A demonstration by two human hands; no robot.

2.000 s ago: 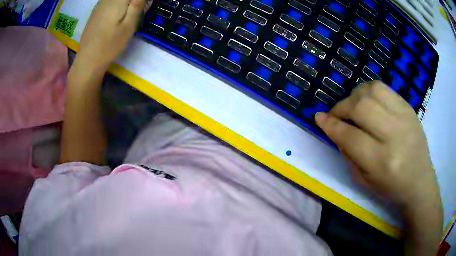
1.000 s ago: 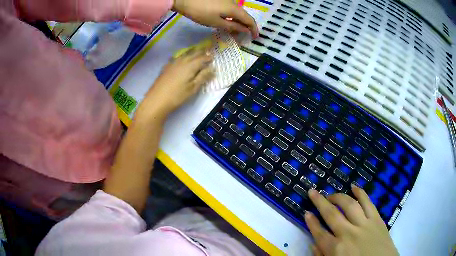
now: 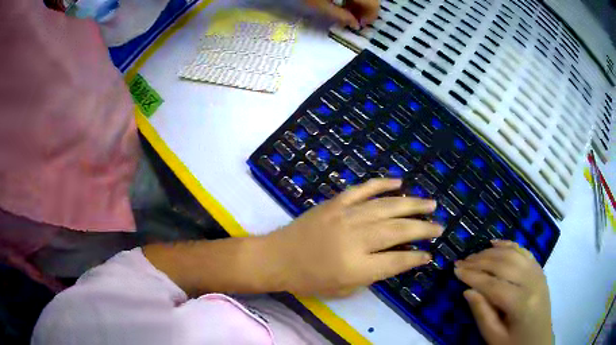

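Observation:
The blue-black part tray lies at a slant in front of me, with rows of shiny-rimmed pill-shaped parts and bare blue pockets at its right end. My left hand reaches across from the left, palm down, fingers spread over the middle of the tray, with nothing seen in it. My right hand is over the tray's lower right part with its fingers curled; whether it holds a part is hidden. Both hands cover some of the pockets.
A white slotted tray with black pieces in some slots lies beyond. A sticker sheet lies at upper left. Another person's hand touches the slotted tray's near corner; a pink sleeve is at left. Tweezers lie at far right.
My left hand has moved from the sticker sheet onto the part tray. The sheet now lies flat at upper left. My right hand's fingers have curled over the tray.

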